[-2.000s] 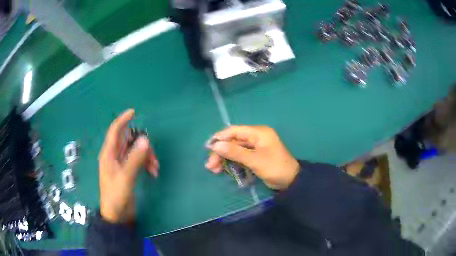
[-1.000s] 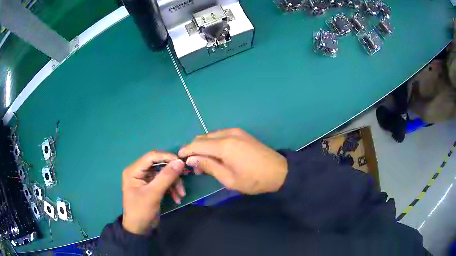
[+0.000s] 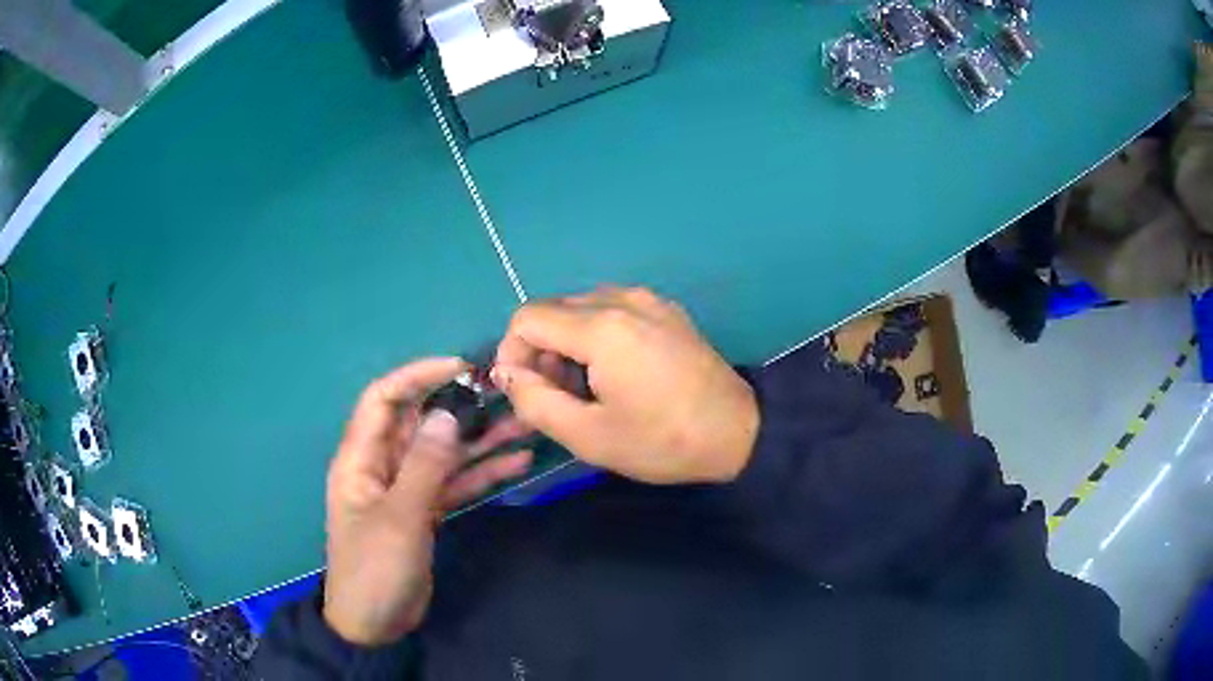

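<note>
My left hand [image 3: 399, 492] holds a small dark module [image 3: 459, 405] between thumb and fingers, above the front edge of the green mat. My right hand [image 3: 632, 386] is beside it, with thumb and index fingertips pinched together at the module's upper right side. A small reddish bit shows at these fingertips, but what they pinch is too small to tell. The fingers hide much of the module.
The white-grey screw feeder [image 3: 552, 67] and black screwdriver [image 3: 386, 32] are at the top. Finished modules [image 3: 858, 69] lie upper right. White square plates [image 3: 88, 436] and black trays [image 3: 24, 545] are at left. A cardboard box [image 3: 947, 359] and a seated person [image 3: 1131, 213] are at right.
My hands came together, and the module is now tilted in my left hand with its dark side showing. My right fingertips have moved slightly up. The view has shifted, so the feeder sits higher.
</note>
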